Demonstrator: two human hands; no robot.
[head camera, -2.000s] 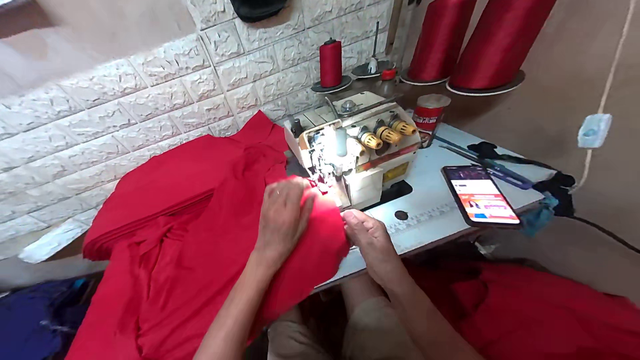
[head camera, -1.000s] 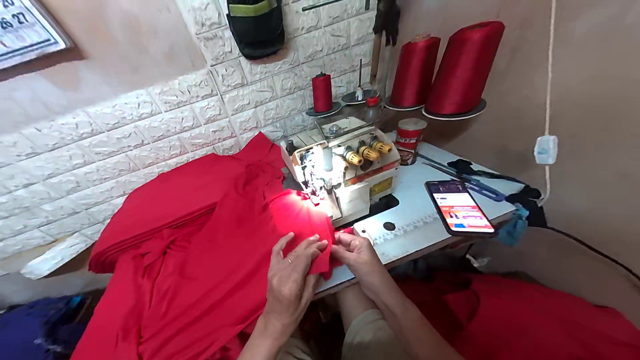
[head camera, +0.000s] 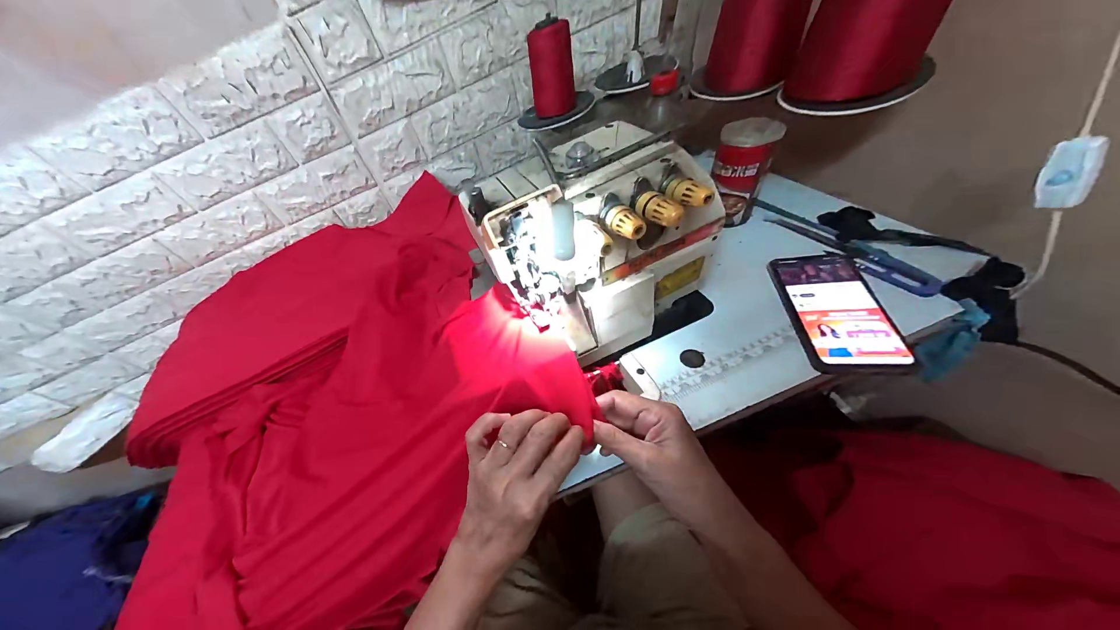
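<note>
A lit overlock sewing machine (head camera: 604, 236) with yellow tension knobs stands on the white table. Red fabric (head camera: 350, 420) reaches from under its presser foot area down over the table's left side, beside a folded red stack (head camera: 254, 324). My left hand (head camera: 521, 472), a ring on one finger, grips the fabric near its right edge. Close beside it, my right hand (head camera: 652, 437) pinches that same edge between thumb and fingers, in front of the machine. The needle is lost in the lamp's glare.
A phone (head camera: 842, 315) with its screen on lies on the table's right, near blue-handled scissors or snips (head camera: 892, 267) and a red can (head camera: 742, 171). Red thread cones (head camera: 551, 70) stand behind the machine. More red fabric (head camera: 962, 525) lies below right, dark blue cloth (head camera: 70, 560) below left.
Two seconds ago my left hand lay on the fabric close to the presser foot; it is now at the fabric's front right edge, next to my right hand. The view has shifted.
</note>
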